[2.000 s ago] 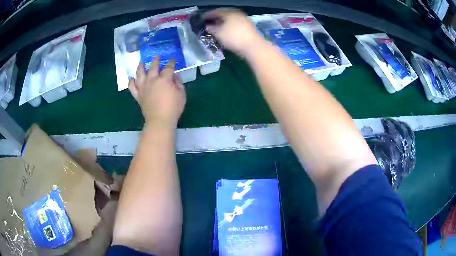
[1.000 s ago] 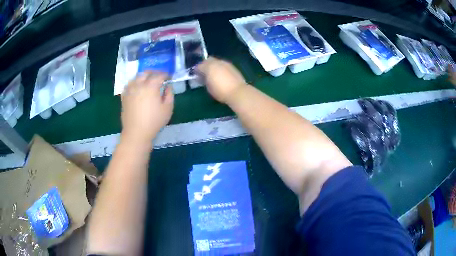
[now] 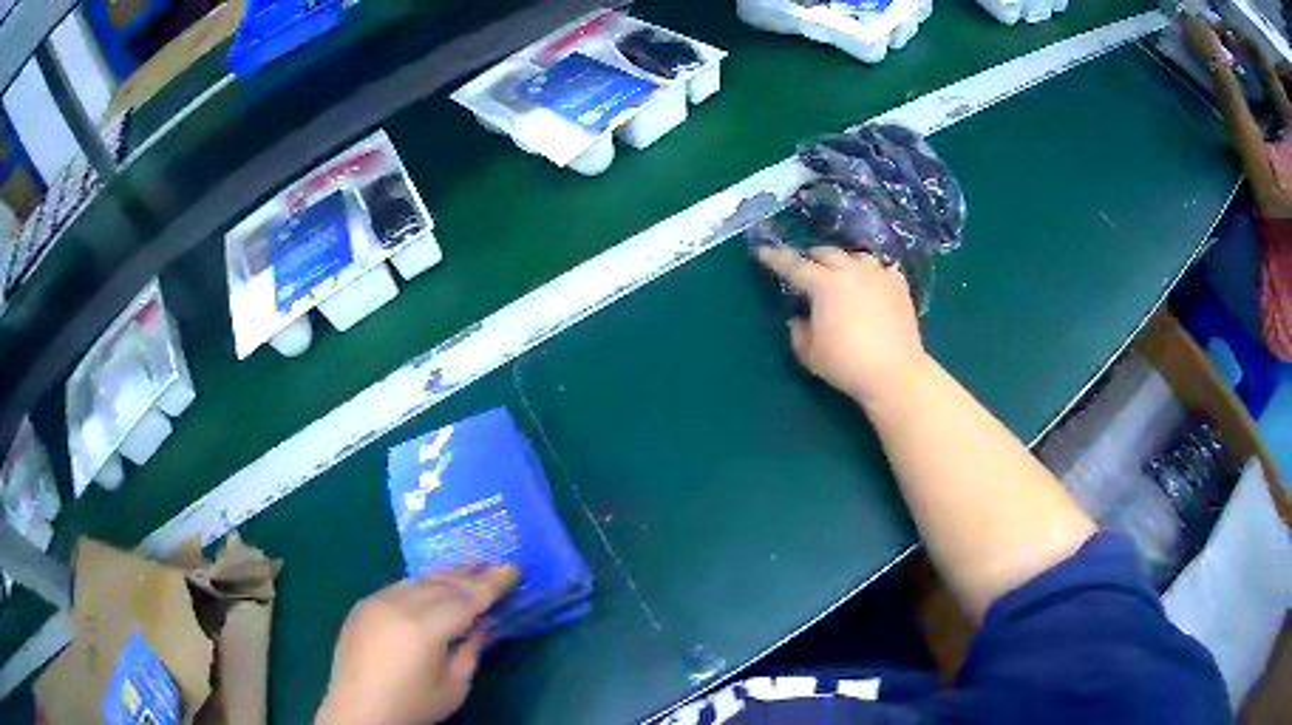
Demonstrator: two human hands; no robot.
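Observation:
My left hand [image 3: 408,637] lies over the near edge of a stack of blue cards [image 3: 475,489] on the green bench; whether its fingers pinch a card cannot be told. My right hand [image 3: 850,315] reaches to the near side of a clump of bagged black parts [image 3: 886,184], fingers apart and fingertips against the wrap. The clump lies partly on the worn white rail. A white tray [image 3: 323,255] with a blue card and a black part is on the green conveyor, and a similar tray [image 3: 595,92] is to its right.
A tray without a visible blue card [image 3: 131,383] is at the left. Torn cardboard [image 3: 135,609] with a blue card lies at lower left. The white rail [image 3: 468,354] crosses diagonally. An open carton [image 3: 1190,368] is at right. Another person's arm [image 3: 1233,113] shows at upper right.
Both hands have left the tray. My left hand has come back to the card stack, my right to the black parts. The view has turned right; the trays appear shifted.

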